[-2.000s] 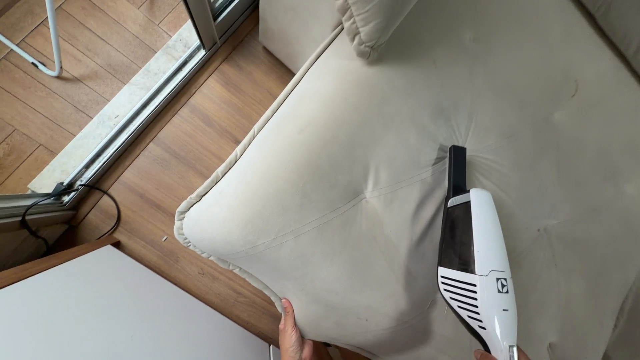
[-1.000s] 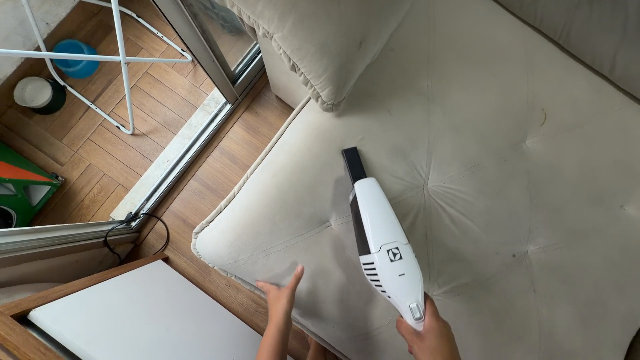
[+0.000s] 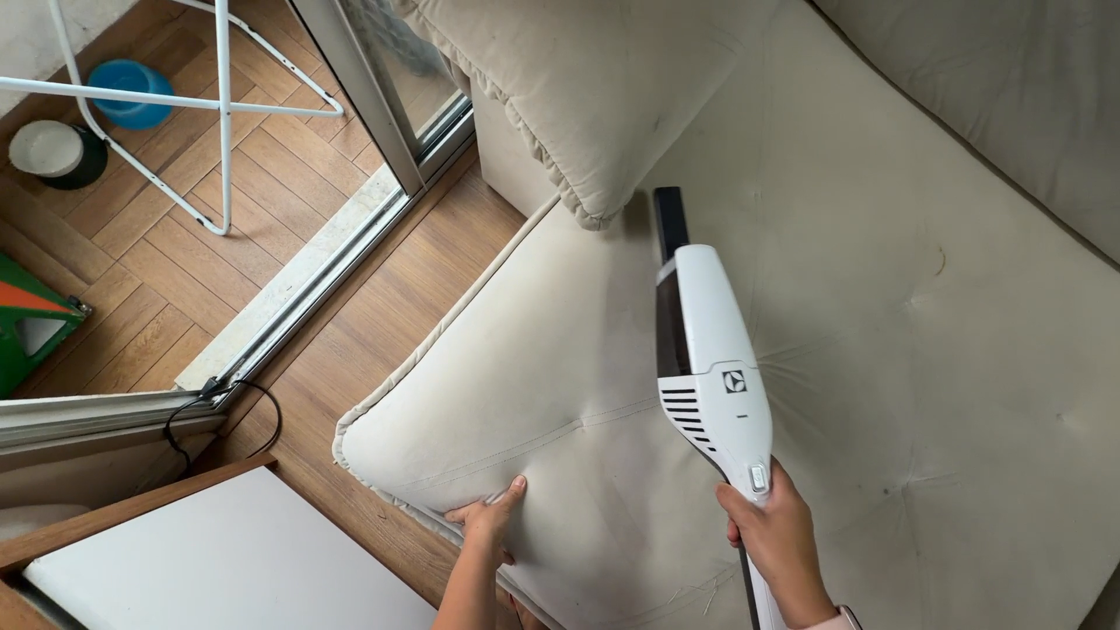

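Observation:
My right hand [image 3: 779, 534] is closed around the handle of a white Electrolux handheld vacuum [image 3: 722, 350]. Its black crevice nozzle [image 3: 671, 219] points away from me over the beige tufted seat cushion [image 3: 542, 367], just right of the corner of a beige pillow [image 3: 604, 96]. Whether the nozzle tip touches the fabric cannot be told. At the cushion's near left edge, my left hand [image 3: 490, 521] grips the piped border, thumb on top and some fingers hidden beneath. Loose threads [image 3: 700, 595] lie on the cushion between the hands.
A white-topped wooden cabinet [image 3: 227, 560] stands at lower left. Behind it, a black cable [image 3: 278, 420] loops by the sliding door track [image 3: 315, 297]. Beyond the track are a white metal rack [image 3: 225, 131], a blue bowl [image 3: 131, 92] and a green-and-orange object [image 3: 31, 324]. A sofa backrest [image 3: 1006, 96] is at upper right.
Since a second ago, the nozzle has moved up beside the pillow corner. My left hand, raised with fingers spread then, now grips the cushion's edge. The view has shifted.

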